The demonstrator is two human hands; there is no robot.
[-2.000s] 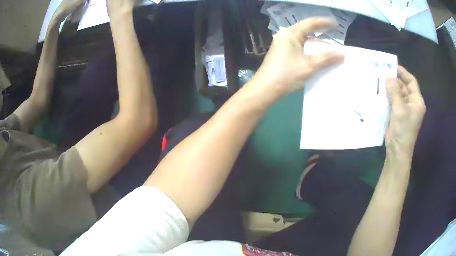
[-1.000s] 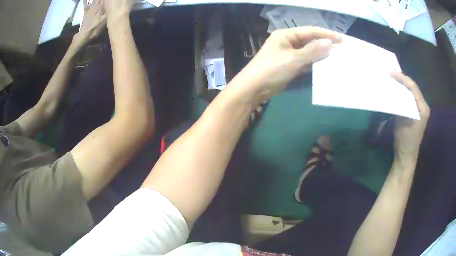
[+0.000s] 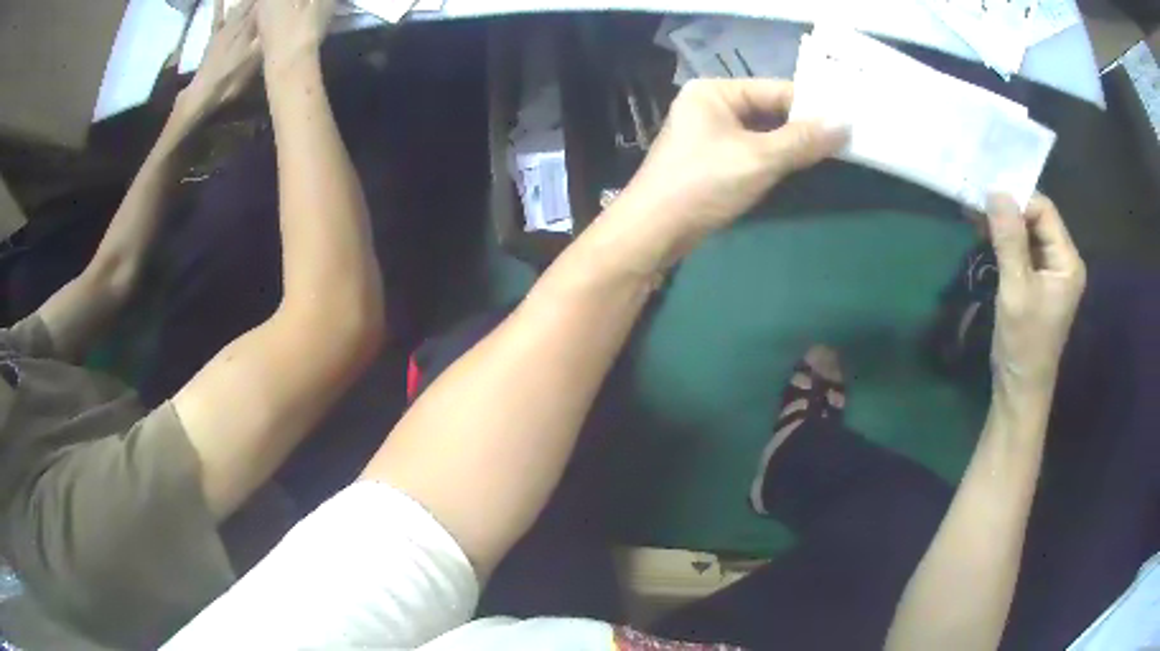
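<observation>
A white leaflet, folded to a strip with faint print, is held in the air just below the table edge, tilted down to the right. My left hand grips its left end between thumb and fingers. My right hand pinches its lower right corner with thumb and fingertips. Both hands are bare. Behind the leaflet, a pile of folded leaflets with dark bars lies below the table edge, partly hidden by the leaflet.
Loose printed sheets lie on the white table at the right. A narrow brown-edged box holds white papers. At left, another person's arms reach to papers on the table. A carton stands on the floor at the bottom.
The leaflet has gone from a squarish piece to a narrower strip and is higher, nearer the table edge. My right hand has moved from its right side to its lower right corner.
</observation>
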